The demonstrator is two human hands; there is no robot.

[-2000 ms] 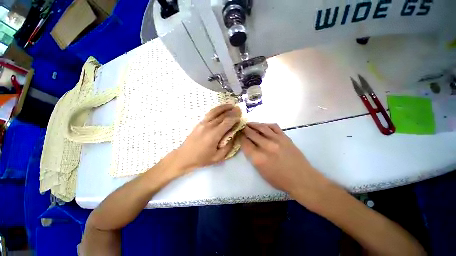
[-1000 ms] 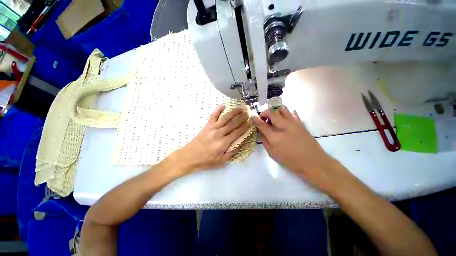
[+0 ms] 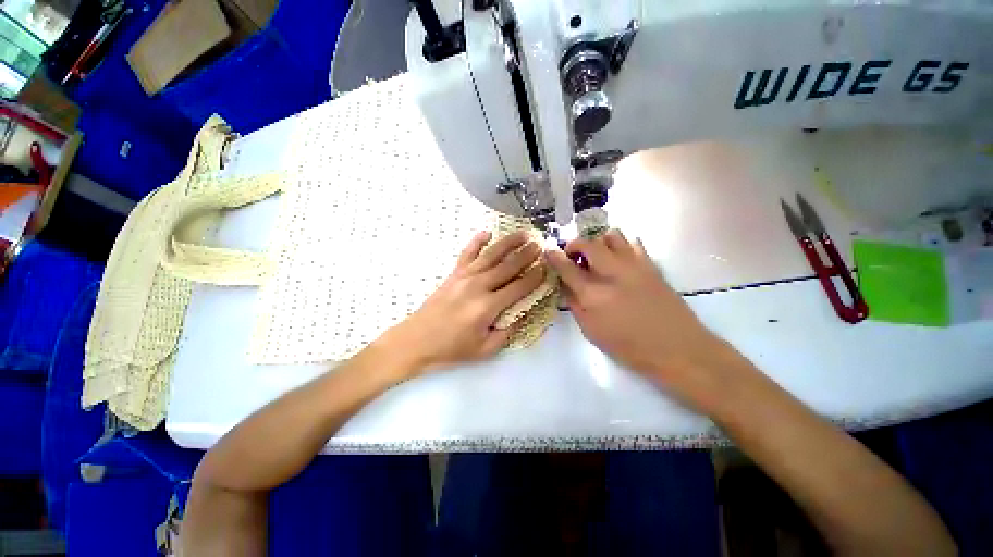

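Observation:
A cream woven bag panel (image 3: 348, 229) lies flat on the white machine table, with its handle (image 3: 223, 264) standing out to the left. Its right edge is under the presser foot area of the sewing machine head (image 3: 479, 120). My left hand (image 3: 479, 299) presses on the panel's right end, fingers bent, beside a folded, curled part of the edge. My right hand (image 3: 621, 294) is just right of the needle area, with its fingertips at the panel edge. The fingers hide the needle and the foot.
A stack of bag pieces (image 3: 136, 294) hangs over the table's left end. Red-handled thread snips (image 3: 828, 261) and a green pad (image 3: 902, 283) lie on the right. Blue bins (image 3: 245, 82) stand at the left, with cardboard (image 3: 178, 46) on one.
Over the two seconds, my right hand has moved up beside the needle area, and my left hand has spread more over the panel. The camera view has shifted. Little differs in the last second.

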